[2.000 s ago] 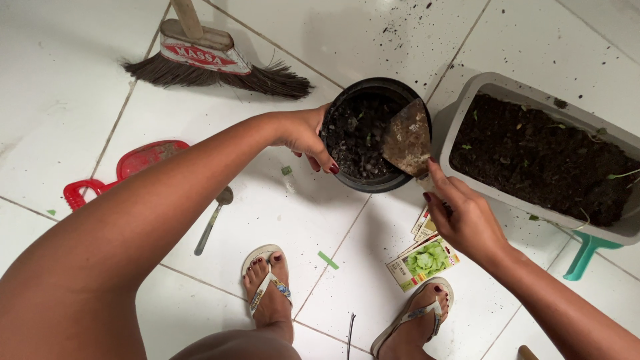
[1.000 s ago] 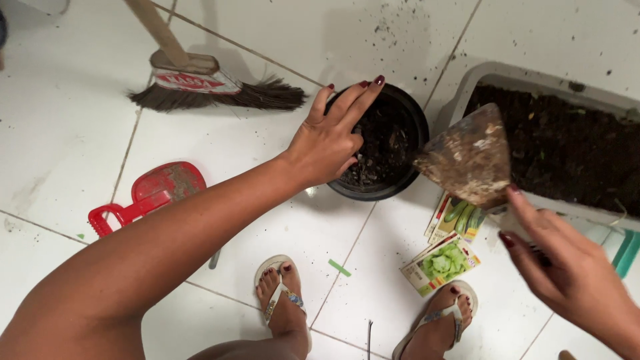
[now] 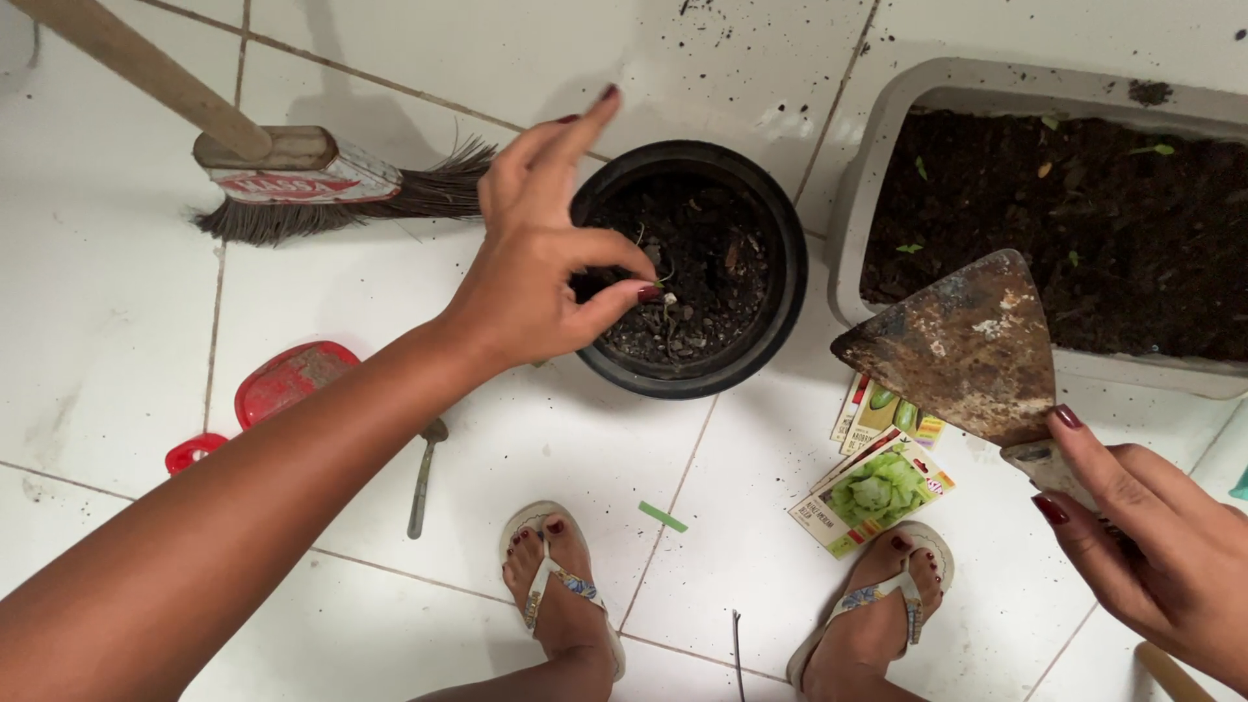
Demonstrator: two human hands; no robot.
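Note:
My left hand [image 3: 551, 249] reaches over the black plastic pot [image 3: 792, 283], its thumb and index finger pinched on a thin plant sprig [image 3: 666, 283] above the dark soil. The other fingers of that hand point up and away. At the right, my right hand [image 3: 1141, 517] grips the handle of a rusty, soil-stained trowel [image 3: 965, 346], whose broad blade points toward the pot without touching it. Beyond the blade lies a grey rectangular planter [image 3: 848, 263] filled with dark soil and a few small green seedlings.
Seed packets [image 3: 873, 487] lie on the tiled floor by my right foot. A broom [image 3: 302, 175] stands at the upper left, with a red dustpan [image 3: 292, 380] and a metal spoon [image 3: 422, 483] below it. A green strip [image 3: 663, 517] lies between my feet. Soil crumbs dot the tiles.
My left hand has gone from the pot's left rim to over its soil, fingertips now pinched. The trowel, over the pot two seconds ago, has moved right, away from it.

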